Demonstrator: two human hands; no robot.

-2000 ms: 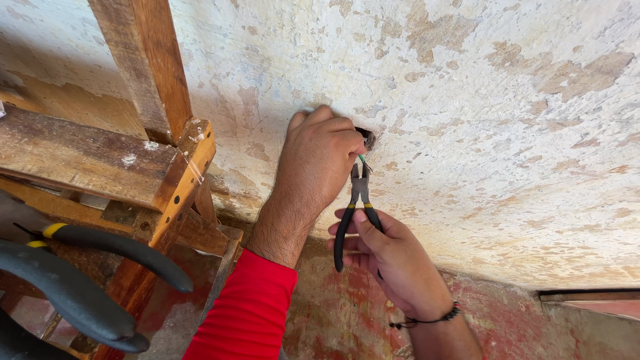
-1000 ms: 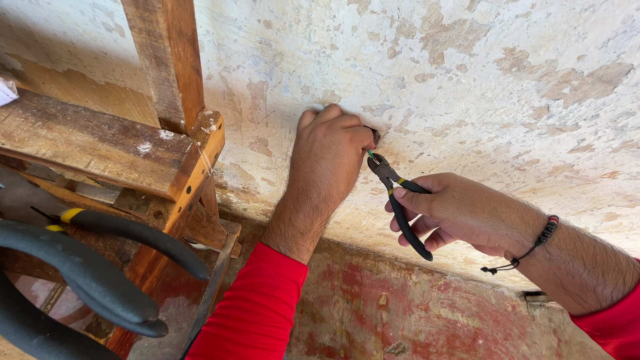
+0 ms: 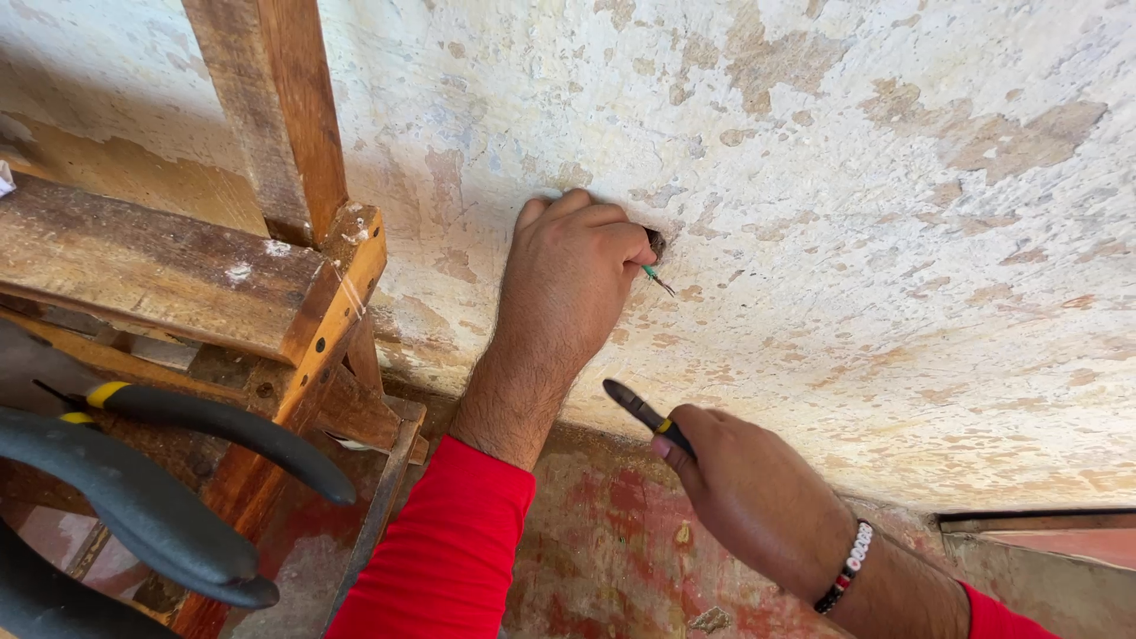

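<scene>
My left hand (image 3: 572, 275) rests against the wall beside a small dark hole (image 3: 656, 246), its thumb and fingertips pinching a green insulated wire (image 3: 650, 272). Bare, frayed copper strands stick out of the wire's end, pointing down and right. Below and to the right, my right hand (image 3: 754, 497) grips a pair of diagonal cutting pliers (image 3: 635, 404), black with yellow bands. Their jaws look closed and are apart from the wire. The handles are mostly hidden in my palm.
A worn wooden frame (image 3: 293, 115) with crosspieces stands at the left against the peeling painted wall (image 3: 843, 266). More black-handled pliers (image 3: 115, 497) are close to the camera at lower left. The floor (image 3: 612, 541) bears worn red paint.
The pliers have come off the wire; my right hand has drawn them down, away from the hole, and turned back up. The wire's bare strands now show. My left hand stays by the hole.
</scene>
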